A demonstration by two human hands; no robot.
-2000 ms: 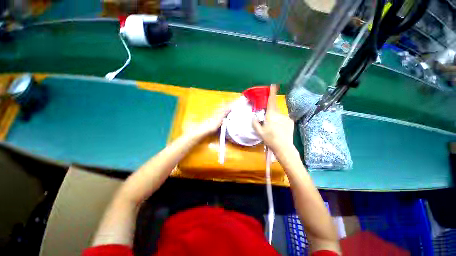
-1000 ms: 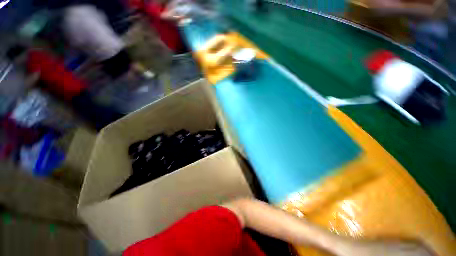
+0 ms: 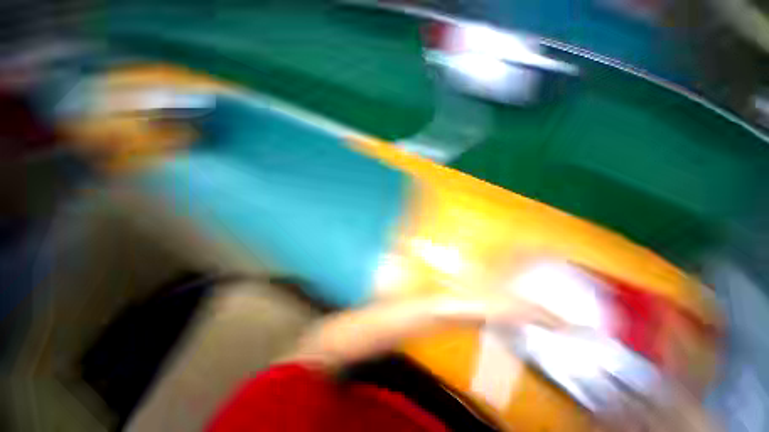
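Observation:
The whole picture is strongly blurred. A white appliance body [image 3: 563, 295] with a red spout part [image 3: 642, 321] lies on the orange-yellow wrapped fixture [image 3: 455, 211] at the lower right. My left hand [image 3: 518, 310] reaches in from the left, its fingers against the white body and seeming to hold it. My right hand [image 3: 666, 409] is a skin-coloured smear at the lower right edge, beside the body; its fingers cannot be made out. A pale strip [image 3: 496, 367] hangs over the fixture's front.
Another white-and-red appliance [image 3: 493, 63] lies on the green belt [image 3: 573, 160] beyond, with a pale cord. A blurred pale-topped object [image 3: 181, 103] stands at the blue-green bench's [image 3: 287, 186] left end. Brown cardboard [image 3: 228, 346] is at lower left.
The view has swung left to the carton and partly back right. The fixture, white body and hands are back in view, now at lower right and more blurred.

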